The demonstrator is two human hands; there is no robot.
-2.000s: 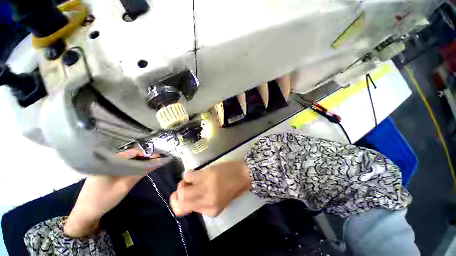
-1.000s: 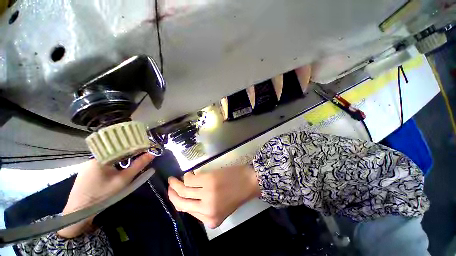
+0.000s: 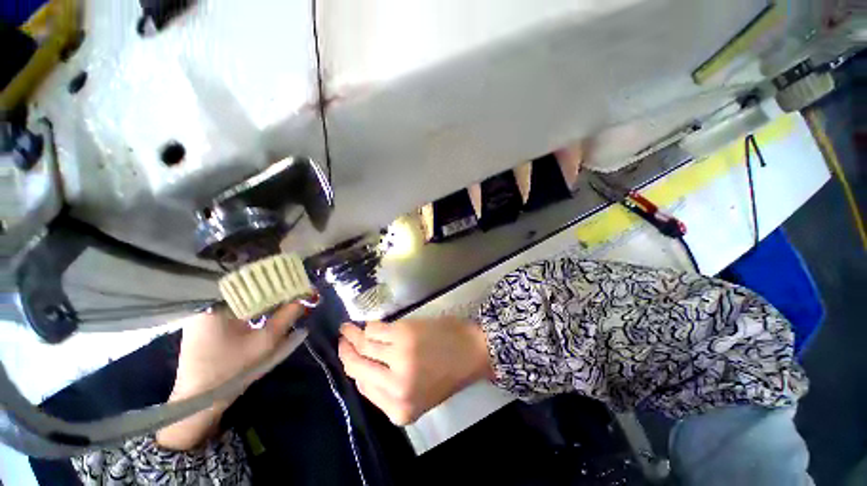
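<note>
The black bag panel point(image 3: 309, 418) lies on the machine table, with a silvery zipper point(image 3: 338, 403) running down it towards me. My left hand point(image 3: 228, 356) lies on the panel left of the needle area, partly hidden by the tension dial and a grey curved bar. My right hand point(image 3: 409, 365) has its fingertips on the panel's edge, just in front of the brightly lit presser foot area point(image 3: 356, 280). Its fingers are bent and pinch the cloth. The needle tip itself cannot be made out in the glare.
The white sewing machine arm point(image 3: 494, 85) spans the top, with a ridged cream tension dial point(image 3: 266, 285). Below it stand black labels point(image 3: 499, 197) between tan dividers. Red-and-black snips point(image 3: 651, 211) lie right, beyond them a blue bin point(image 3: 784, 285).
The view has come closer to the machine than two seconds ago, then shifted back slightly. My right hand's fingers have moved a little along the panel edge; my left hand stays beside the needle area.
</note>
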